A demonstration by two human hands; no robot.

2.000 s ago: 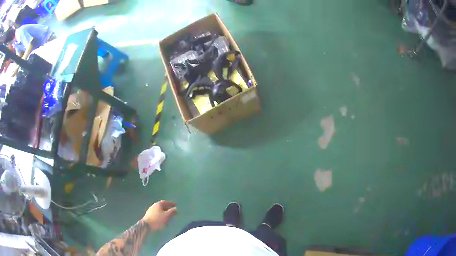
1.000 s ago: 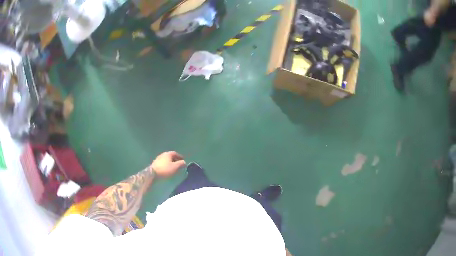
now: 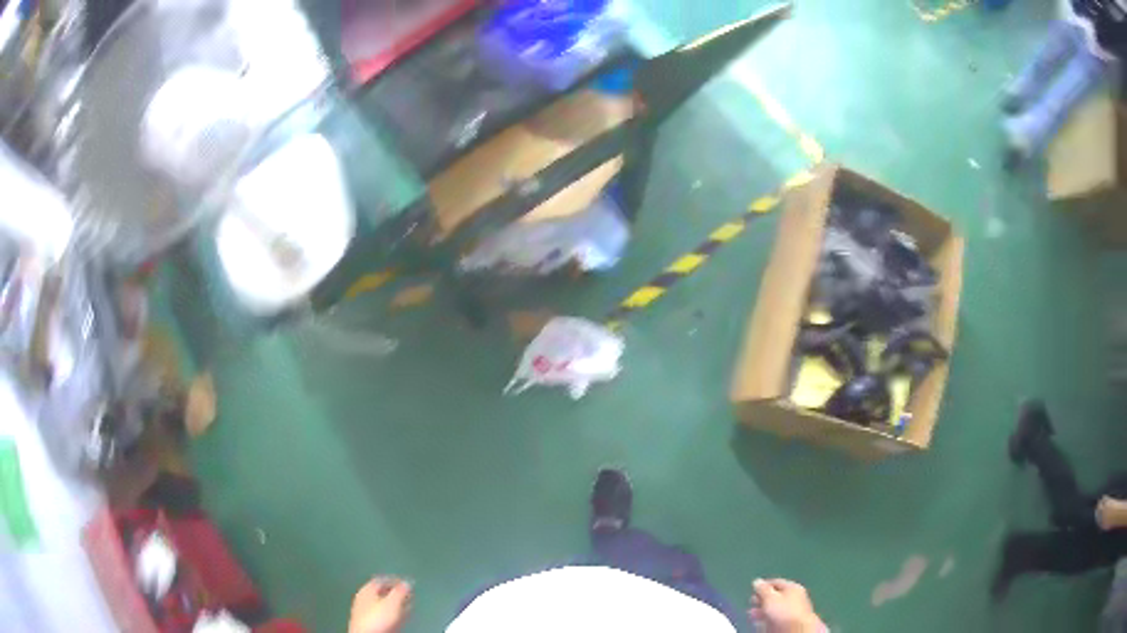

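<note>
My left hand [image 3: 381, 606] is at the bottom edge, left of my white shirt, fingers loosely curled, with nothing visible in it. My right hand [image 3: 785, 606] is at the bottom edge, right of the shirt, fingers curled, also with nothing visible in it. Both are small and partly cut off. An open brown carton [image 3: 776, 297] stands on the green floor ahead to the right, filled with mixed black and yellowish parts. Neither hand touches it.
A white plastic bag [image 3: 571, 355] lies on the floor ahead. A green bench frame and a white fan [image 3: 287, 223] stand at left. A red container [image 3: 185, 563] is at lower left. A person's dark legs [image 3: 1051, 495] show at right; another person and a carton [image 3: 1085, 148] are upper right.
The view has turned and shifted. My right hand has come into view. The parts carton, bag and fan appear lower in the picture. The person at right appears lower, and my left hand is nearer the bottom edge.
</note>
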